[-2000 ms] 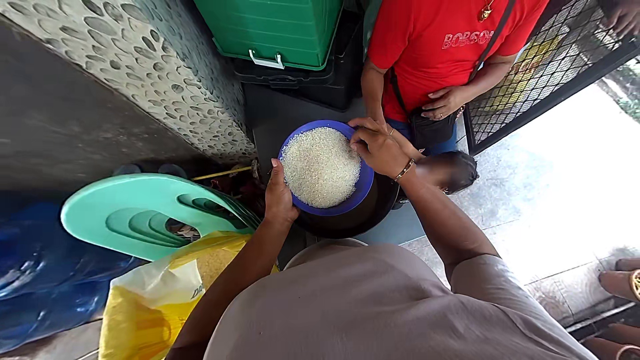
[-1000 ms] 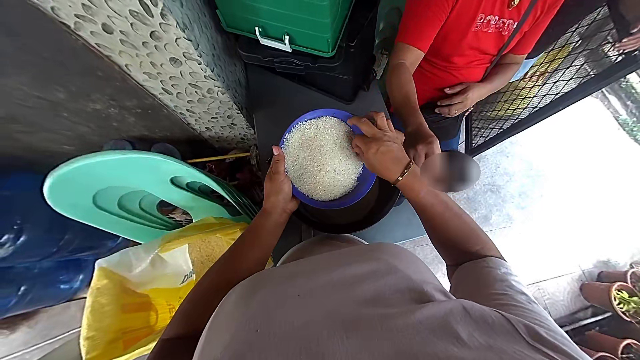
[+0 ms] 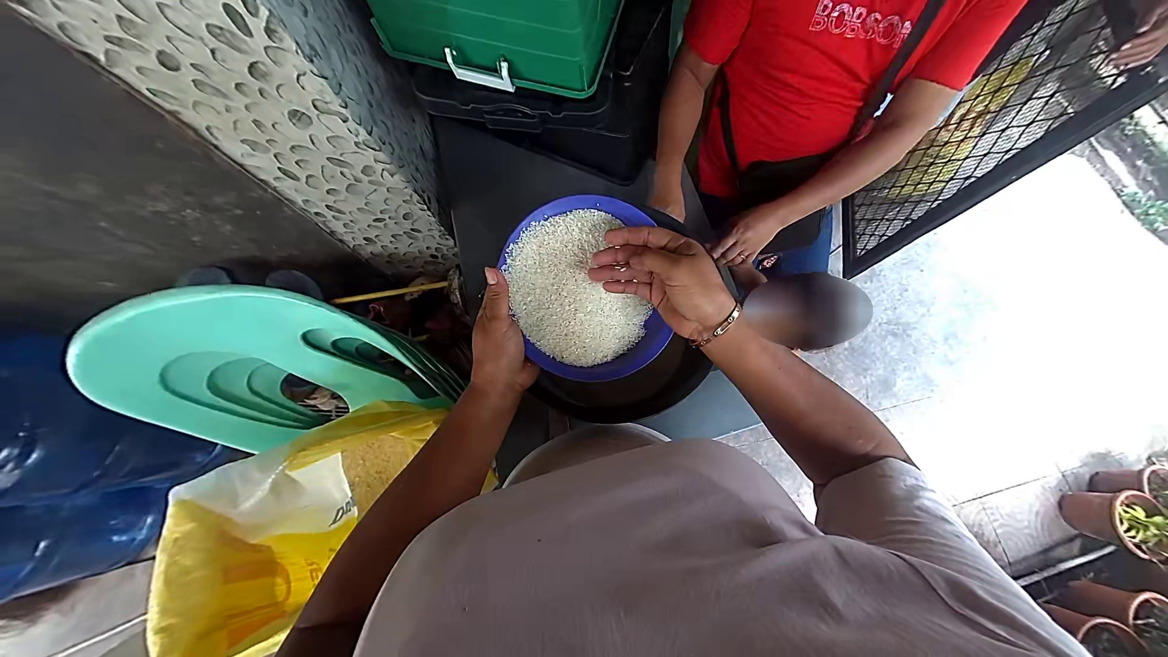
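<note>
A round blue plastic basin (image 3: pixel 589 367) holds a heap of white rice grains (image 3: pixel 570 292). My left hand (image 3: pixel 500 338) grips the basin's left rim, thumb on top and fingers hidden below. Over the right part of the rice is my right hand (image 3: pixel 666 278), palm turned partly up, fingers apart, with a tiny object or grain at the fingertips that is too small to name. A bracelet (image 3: pixel 718 326) circles my right wrist. Beneath the basin lies a wide dark round pan or tray (image 3: pixel 630 401).
Green stacked plastic chairs (image 3: pixel 137 356) and a yellow sack (image 3: pixel 201 557) stand left. A green bin (image 3: pixel 547 36) sits on a black case (image 3: pixel 547 119) ahead. A person in a red shirt (image 3: pixel 785 100), another person's blurred head (image 3: pixel 808 310) and a mesh gate (image 3: pixel 976 137) are right.
My right hand has turned from palm down at the basin's rim to palm partly up, fingers spread over the rice. My left hand still holds the rim.
</note>
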